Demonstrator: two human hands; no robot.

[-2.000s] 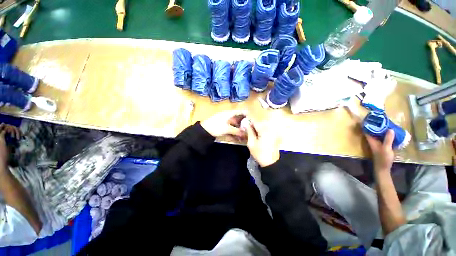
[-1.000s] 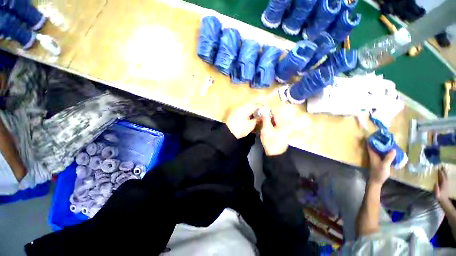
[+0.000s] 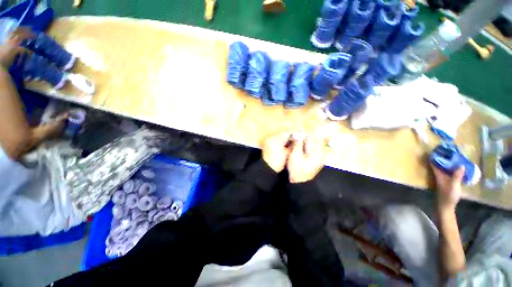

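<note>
My left hand [image 3: 276, 151] and my right hand [image 3: 306, 159] are close together over the front edge of the tan bench [image 3: 185, 89]. Their fingertips meet around something small and whitish [image 3: 298, 136]; it is too blurred and covered to name. Beyond my hands, several blue pieces [image 3: 278, 82] stand in a row on the bench. Open-mouthed blue pieces [image 3: 349, 97] stand at the right end of that row.
A white cloth [image 3: 415, 103] lies right of the row, a clear plastic bottle [image 3: 429, 47] behind it. More blue pieces [image 3: 353, 21] stand on the green belt. A neighbour's hand [image 3: 449, 188] holds a blue piece at right. A blue bin [image 3: 196, 182] of pale rings is lower left.
The view has swung, first turning, then partly levelling. My hands stay together at the bench edge. The left neighbour's arms now show, one hand holding a ring-ended piece.
</note>
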